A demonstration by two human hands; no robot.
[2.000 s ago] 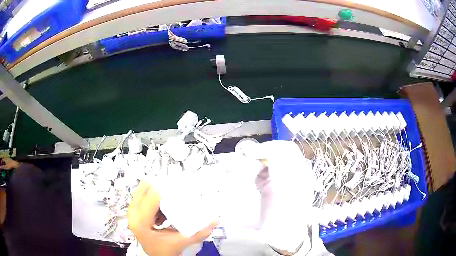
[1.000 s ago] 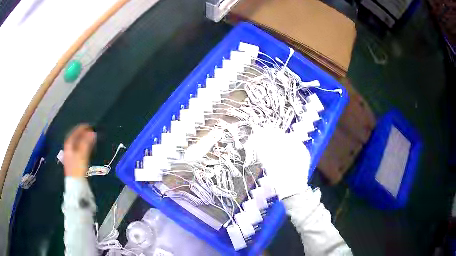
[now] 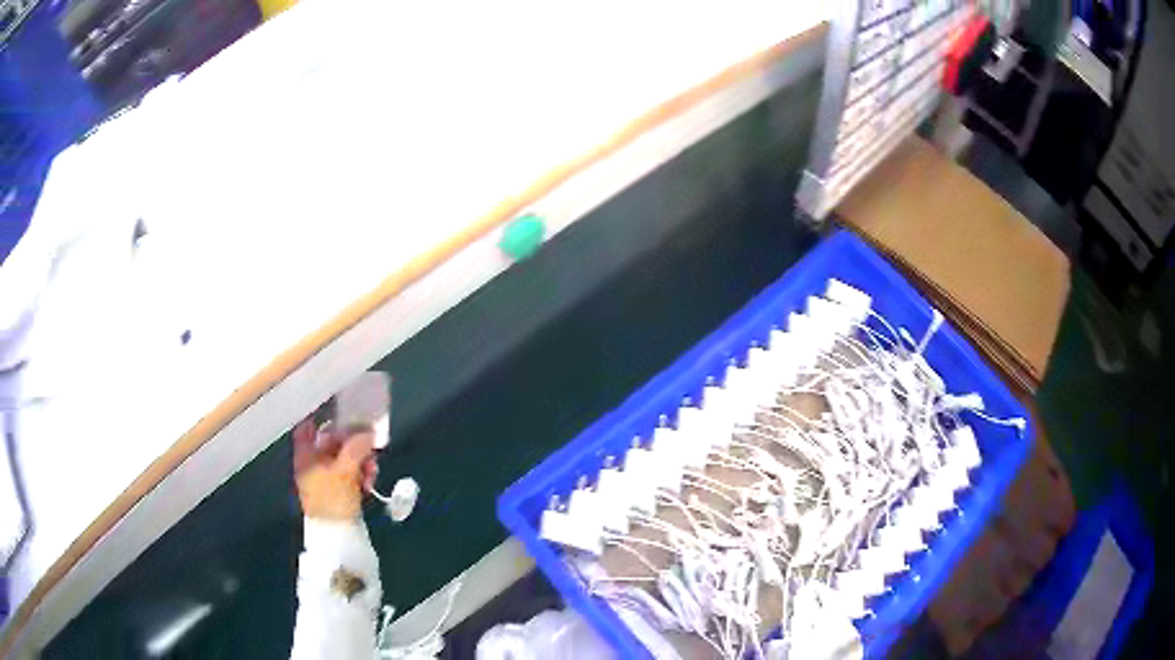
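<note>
My left hand (image 3: 333,475), bare with a white sleeve, is over the green belt at the left. It is closed on a white power adapter (image 3: 366,405); the adapter's folded cord (image 3: 402,499) hangs beside the fingers. The blue crate (image 3: 548,548) is at the lower right. White adapters (image 3: 722,419) line its two long edges, with tangled cords (image 3: 799,477) between them. A bright white shape at the bottom edge, over the crate, seems to be my gloved right hand (image 3: 822,629), cut off and overexposed; its fingers cannot be made out.
The green belt (image 3: 606,335) runs along a white raised shelf with a wood-coloured edge (image 3: 374,303) and a green knob (image 3: 522,237). Cardboard (image 3: 966,245) lies behind the crate. A wire rack (image 3: 889,90) stands at the upper right. Another blue bin (image 3: 1134,554) and a clear container (image 3: 548,641) are near the bottom.
My left hand, empty over the belt a second ago, now holds an adapter. The view has swung, so the crate sits further right and lower. The gloved hand has nearly left the picture.
</note>
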